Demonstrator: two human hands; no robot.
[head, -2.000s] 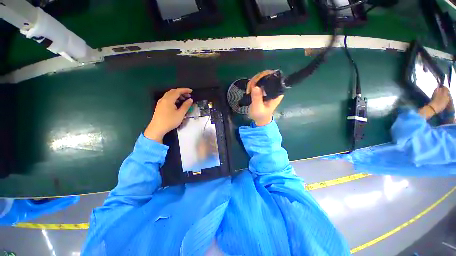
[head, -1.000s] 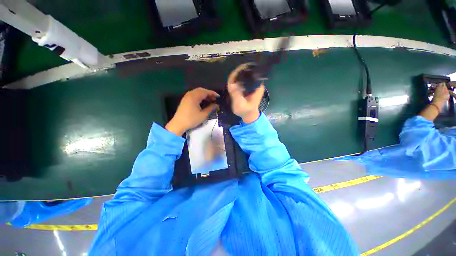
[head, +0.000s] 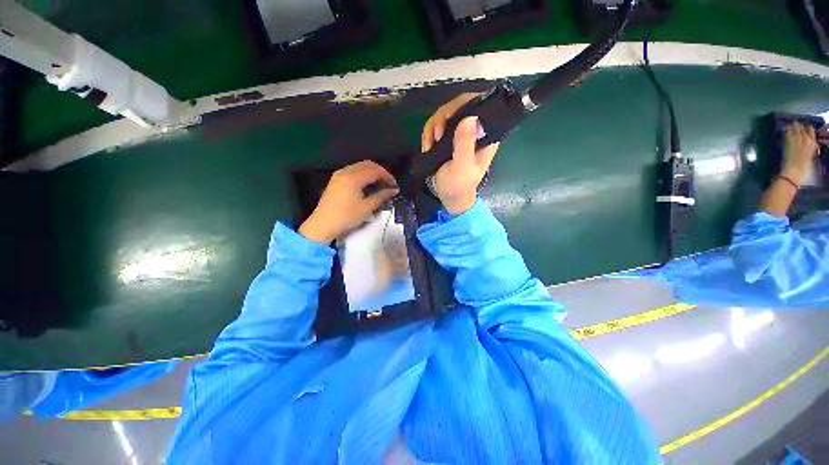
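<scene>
An open device point(head: 377, 265) with a silver-white centre lies in a black foam tray point(head: 334, 295) in front of me. My left hand point(head: 353, 200) rests over the device's far end, thumb and index finger curled close together; whether anything is between them cannot be told. My right hand point(head: 462, 162) holds a black electric screwdriver point(head: 491, 116), slanted, its thick cord running up and right. Its tip side points toward the tray's far right corner, but the tip is not clear. The round screw dish point(head: 433, 185) is almost wholly hidden under my right hand.
A black controller box point(head: 674, 204) with a white band lies to the right on its cord. Another person's hand point(head: 798, 153) works at a black tray at far right. A whitish rail point(head: 364, 85) separates the bench from more trayed devices point(head: 295, 20). A white tubular arm point(head: 109, 80) stands upper left.
My right hand and the screwdriver moved left from the dish toward the tray, and the screwdriver now slants. My left hand shifted slightly right over the device's far end.
</scene>
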